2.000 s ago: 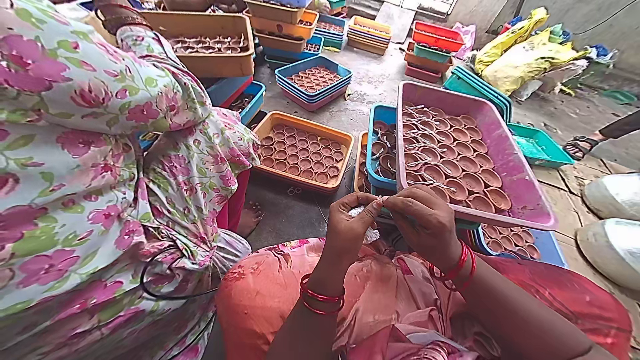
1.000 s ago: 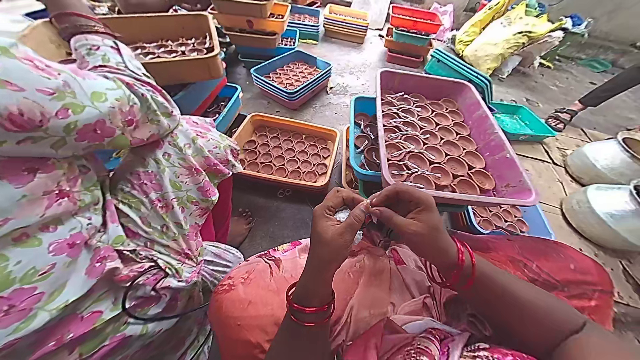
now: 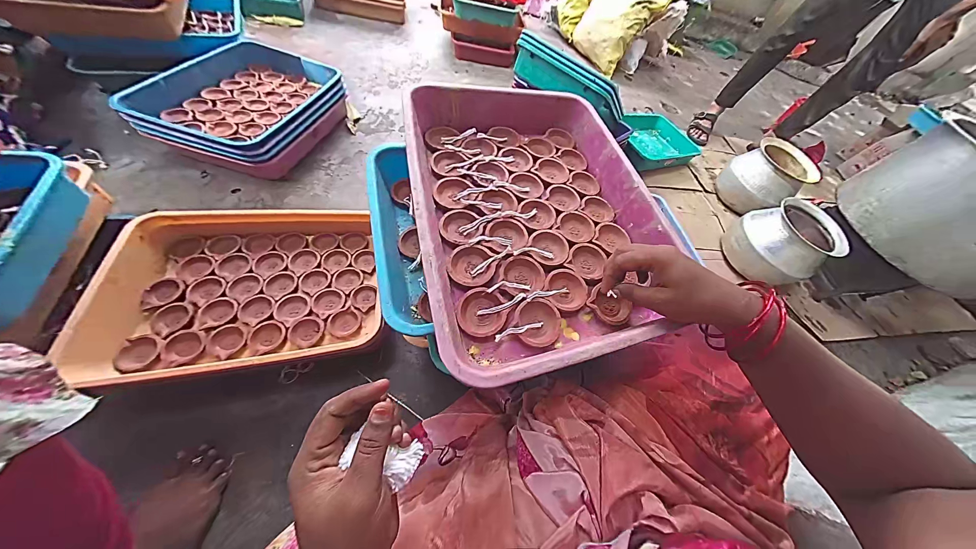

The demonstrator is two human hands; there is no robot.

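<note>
A pink plastic tray (image 3: 488,374) full of small clay lamps (image 3: 549,244) lies tilted before me, with white cotton wicks (image 3: 496,219) across its left rows. My right hand (image 3: 663,286) reaches over the tray's right edge, thumb and fingertips pinching a small white wick tip (image 3: 611,293) at the clay lamp (image 3: 610,306) in the near right corner. Low in the middle, my left hand (image 3: 351,465) is closed around a bundle of white cotton wicks (image 3: 393,461); a thin, needle-like dark piece sticks out by its fingertips. The palm side is partly hidden.
An orange tray (image 3: 84,343) of clay lamps is on the floor at left. A blue tray (image 3: 389,252) lies under the pink one. Stacked blue trays (image 3: 229,149) stand behind. Metal pots (image 3: 770,179) are at right, near a person's sandaled foot (image 3: 700,126). Another person's bare foot (image 3: 183,488) is lower left.
My hands, together over my lap before, are now apart: the right has moved to the pink tray's near right corner, the left stays low with the cotton. The view has shifted.
</note>
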